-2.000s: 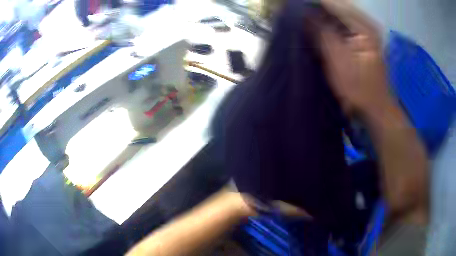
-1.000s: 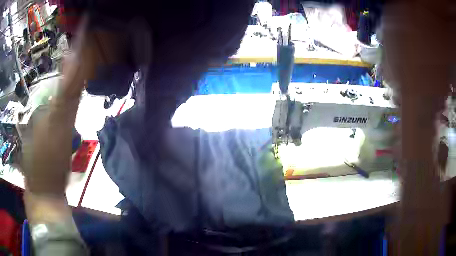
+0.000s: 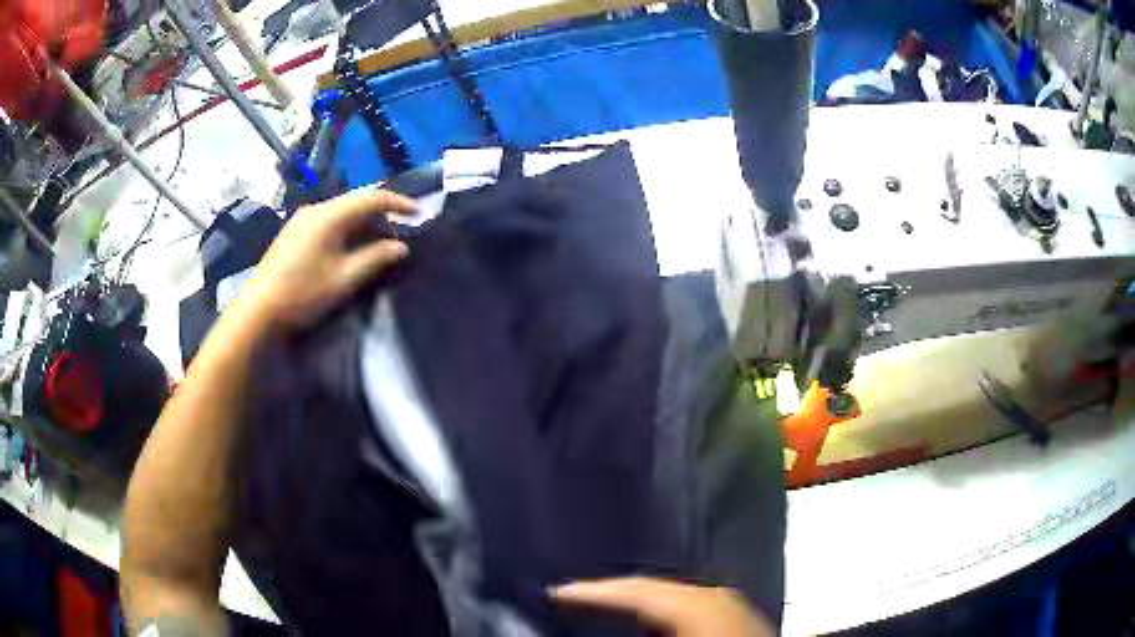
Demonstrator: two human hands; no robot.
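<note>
A large dark navy garment (image 3: 560, 373) lies spread on the white table left of the needle, with a pale inner strip showing in a fold. My left hand (image 3: 330, 255) is on its upper left part, thumb and fingers near a pale edge; whether cloth is pinched is not clear. My right hand (image 3: 666, 604) is partly cut off at the bottom edge, fingers on the garment's lower part. The sewing machine head (image 3: 778, 292) stands right of the cloth, with orange tape (image 3: 815, 429) beside the needle area.
Thread snips (image 3: 1014, 408) lie on the bed under the machine arm (image 3: 983, 311). A red strip (image 3: 859, 467) runs along the bed edge. A black and red item (image 3: 77, 386) is at the left. Metal stand rods rise at the upper left. A blue panel (image 3: 597, 81) is behind the table.
The dark garment has come down from in front of the camera and now lies over the table. Both hands have moved down onto it. The view has shifted closer to the needle area.
</note>
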